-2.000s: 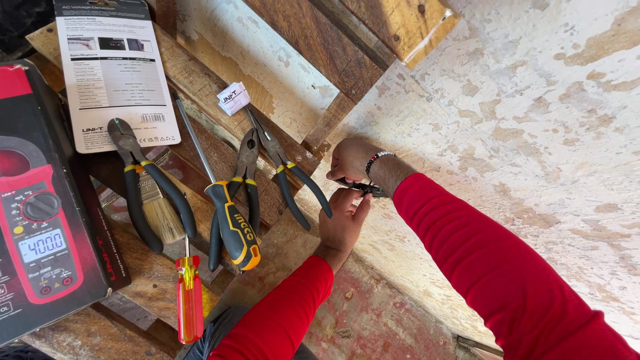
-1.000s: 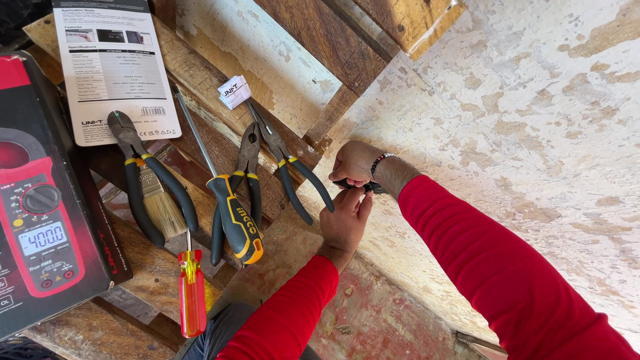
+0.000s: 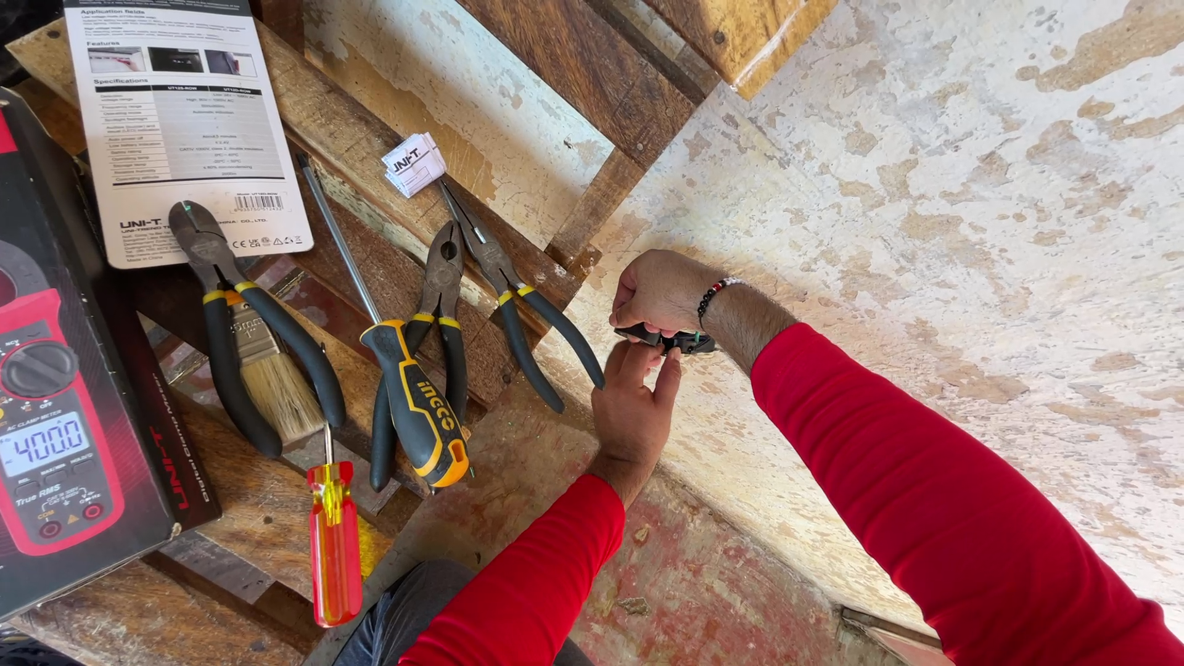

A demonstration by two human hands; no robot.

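Observation:
A small black object (image 3: 680, 342) with a bit of green on it is between my hands, in front of the peeling painted wall. My right hand (image 3: 668, 291), with a beaded bracelet at its wrist, curls its fingers over the object's upper left part. From below, my left hand (image 3: 638, 393) grips it with thumb and fingertips. Fingers partly hide the object, so its exact kind cannot be told. Nearest to the hands on the left lie long-nose pliers (image 3: 546, 324) with black and yellow handles, beside combination pliers (image 3: 442, 287).
On the slatted wooden surface (image 3: 185, 592) lie an Ingco screwdriver (image 3: 421, 407), diagonal cutters (image 3: 217, 268) over a paintbrush (image 3: 282, 398), a red screwdriver (image 3: 335, 546), a folded white paper (image 3: 414, 165), a printed card (image 3: 185, 203) and a UNI-T clamp meter box (image 3: 120, 518).

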